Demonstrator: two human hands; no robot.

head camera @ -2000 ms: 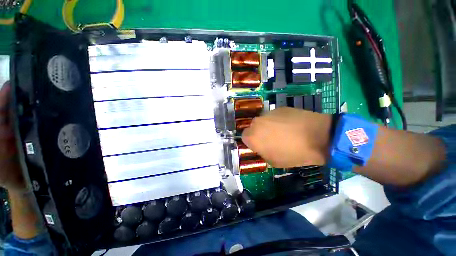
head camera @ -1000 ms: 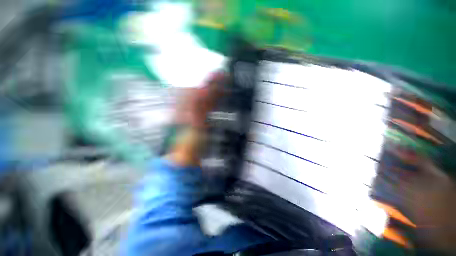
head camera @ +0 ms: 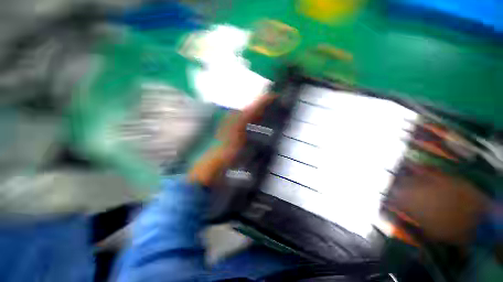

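The frame is strongly blurred. The power module (head camera: pixel 256 165), an open black case, lies tilted on the green mat. Its silver-white heatsink bars (head camera: pixel 342 160) fill the middle. Orange copper windings (head camera: pixel 435 137) show along the right side. My left hand (head camera: pixel 229 143) lies against the outside of the black end panel at the left; its fingertips are unclear. My right hand (head camera: pixel 438 204) is over the copper windings at the right. Blur hides its fingers and anything between them.
A clear parts bag (head camera: pixel 165 121) lies left of the unit. Crumpled white wipes (head camera: pixel 229 82) are behind my left hand. Yellow tape rolls (head camera: pixel 274 37) lie on the green mat (head camera: pixel 380 60) at the back. A blue object (head camera: pixel 452 14) is at the top right.
The view has swung left, so the unit appears farther right and tilted, and the bag and wipes have come into view. Both hands remain at the unit.
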